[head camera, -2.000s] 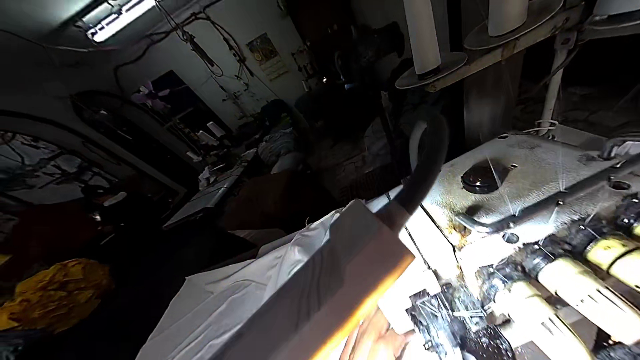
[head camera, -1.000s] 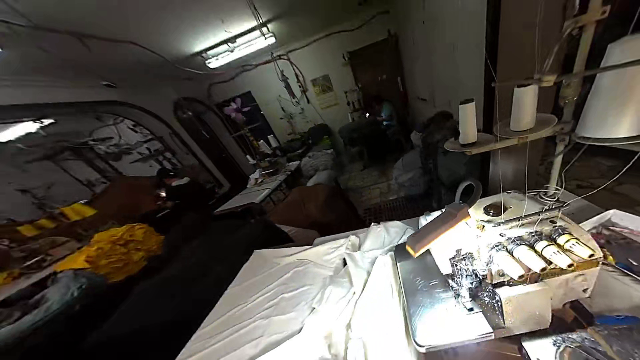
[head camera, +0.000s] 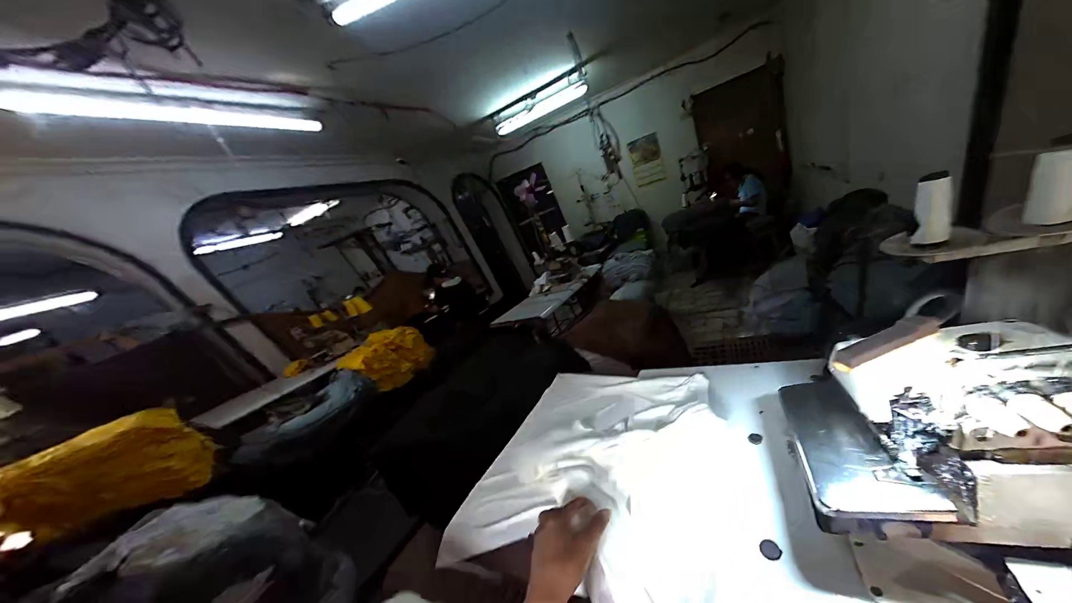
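White fabric (head camera: 620, 444) lies bunched over the left part of a pale machine table, its right side washed out by glare. One bare hand (head camera: 569, 536), which looks like my left, reaches in from the bottom edge and pinches the cloth between thumb and fingers. Right of the cloth stands an overlock sewing machine (head camera: 1005, 494) with a shiny metal work plate (head camera: 863, 461). My right hand does not show.
White thread cones (head camera: 932, 208) stand on a rack at the right. Yellow cloth bundles (head camera: 109, 456) and a grey bundle (head camera: 193, 544) lie at the left. Farther back are a long table (head camera: 548, 303) and a seated person (head camera: 749, 194).
The view has swung left and drawn back from the machine. A hand now shows on the white cloth; one second ago no hand was plainly seen there.
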